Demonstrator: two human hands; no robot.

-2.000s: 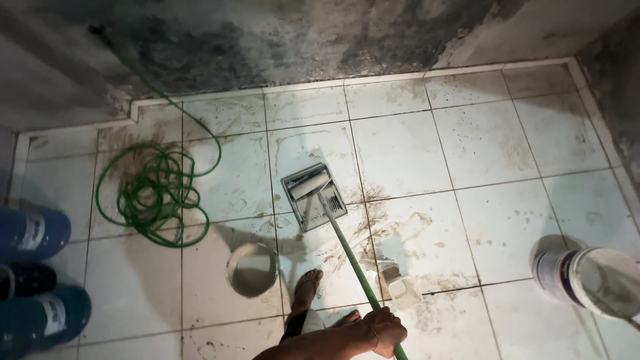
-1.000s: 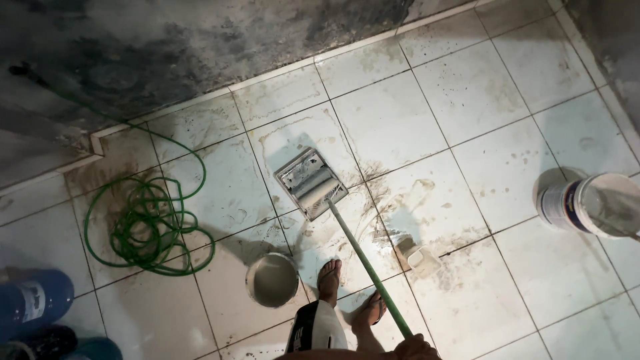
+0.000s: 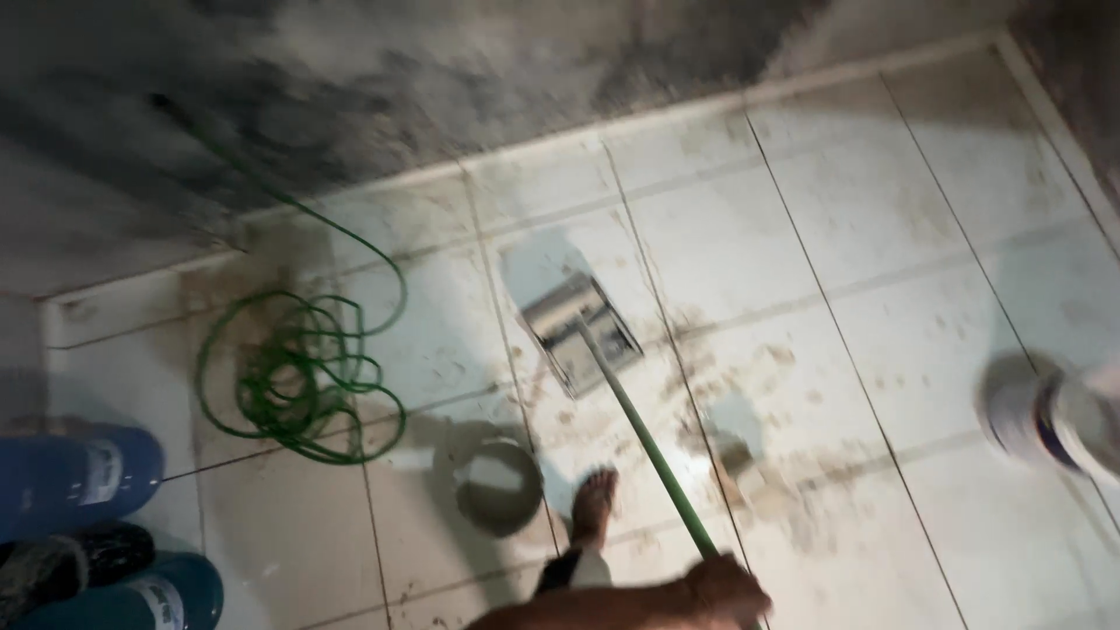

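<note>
My left hand (image 3: 726,591) is closed around a green extension pole (image 3: 656,455) near the bottom edge. The pole slants up and left to a paint roller (image 3: 567,308), which lies across a rectangular paint tray (image 3: 573,381) on the tiled floor. The tray and roller carry pale grey paint or coating, and their details are blurred. A round bucket (image 3: 499,486) stands left of my bare foot (image 3: 595,503), below the tray. My right hand is out of view.
A tangled green hose (image 3: 297,376) lies at left, its end rising against the stained wall (image 3: 525,79). Blue bottles (image 3: 105,477) are at lower left. A large paint bucket (image 3: 1059,420) stands at right. A pale scrap or container (image 3: 761,486) lies on the smeared tiles.
The roller has shifted within the tray, toward its upper left side since one second ago. My left hand stays on the pole. The view has turned somewhat.
</note>
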